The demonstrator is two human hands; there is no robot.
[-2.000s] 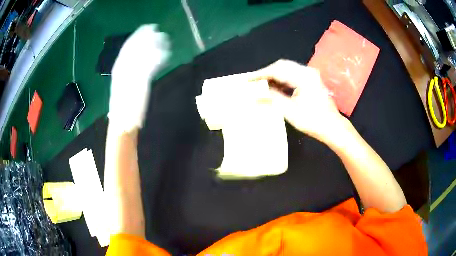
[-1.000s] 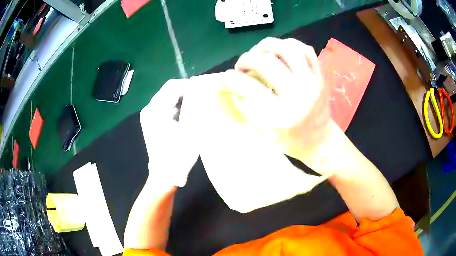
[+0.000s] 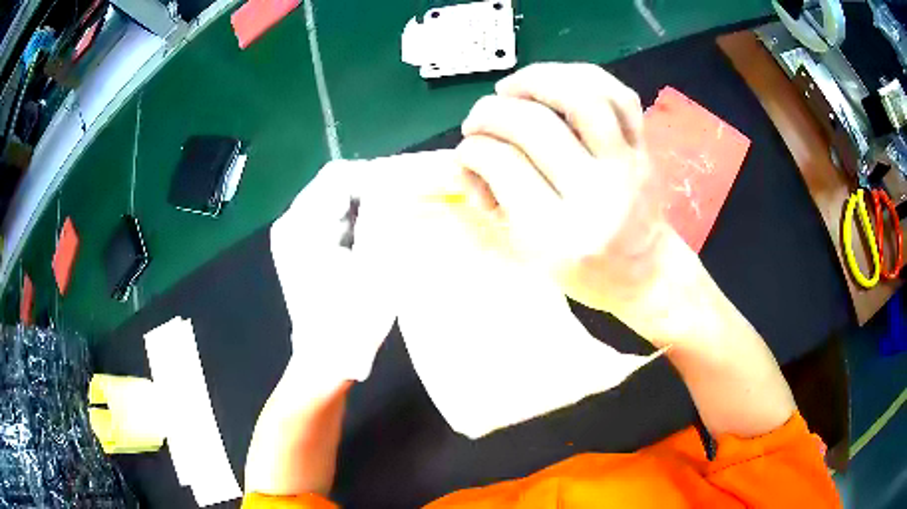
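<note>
A white label sheet (image 3: pixel 487 368) hangs between my two hands over the black mat, its lower edge curling toward my right wrist. My left hand (image 3: pixel 333 263), in a white glove, holds its left side. My right hand (image 3: pixel 572 179), bare, is closed on its upper right part with the fingers curled. A small yellow patch shows between the hands. The fingertips and any small label are washed out by glare. A red foam pad (image 3: pixel 696 164) lies on the mat behind my right hand.
On the green belt (image 3: pixel 269 109) are a box with its pale underside up (image 3: pixel 462 40), black boxes (image 3: pixel 206 176) and red pads. White paper strips (image 3: pixel 194 413) and a yellow folded sheet (image 3: pixel 129 413) lie left, beside dark plastic wrap (image 3: pixel 50 427). Yellow-handled scissors (image 3: pixel 860 239) lie right.
My left hand has come from over the belt to the sheet, now held up in both hands. The belt's boxes and pads have shifted; the pale-underside box came into view and moved slightly left.
</note>
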